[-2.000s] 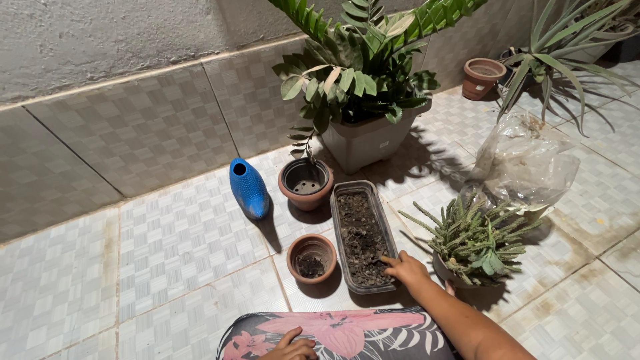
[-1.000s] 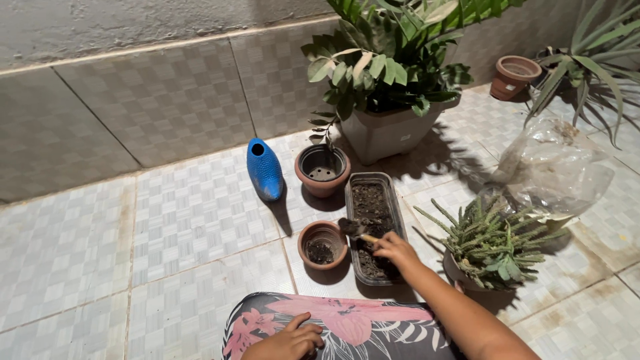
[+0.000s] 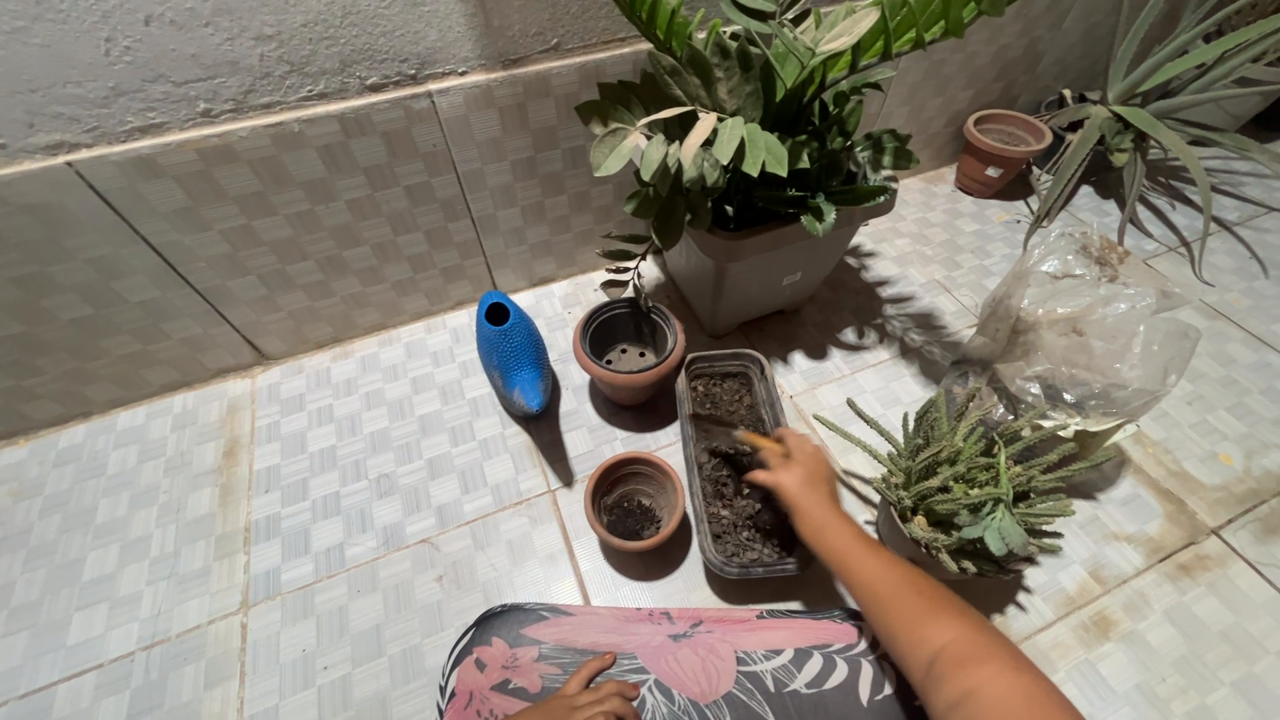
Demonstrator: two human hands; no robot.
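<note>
My right hand (image 3: 797, 478) grips the light wooden handle of a small hand trowel (image 3: 757, 440) over a long plastic tray of dark soil (image 3: 745, 545). The trowel's blade is blurred against the soil. Left of the tray stands a small terracotta-coloured pot (image 3: 634, 502) with a little soil in its bottom. Behind that, a like-coloured pot (image 3: 629, 386) has a black pot with drainage holes nested in it. My left hand (image 3: 590, 695) lies with fingers apart on a floral cloth (image 3: 690, 655) at the bottom edge, holding nothing.
A blue textured container (image 3: 514, 355) stands left of the pots. A large planter (image 3: 755, 275) with a leafy plant is behind the tray. To the right are a potted cactus-like plant (image 3: 970, 490), a clear plastic bag (image 3: 1090, 330) and, farther back, a brown pot (image 3: 1000, 150).
My right hand, at the tray's near end two seconds ago, held the trowel by the small pot's rim a second ago. Now hand and trowel are over the soil tray.
</note>
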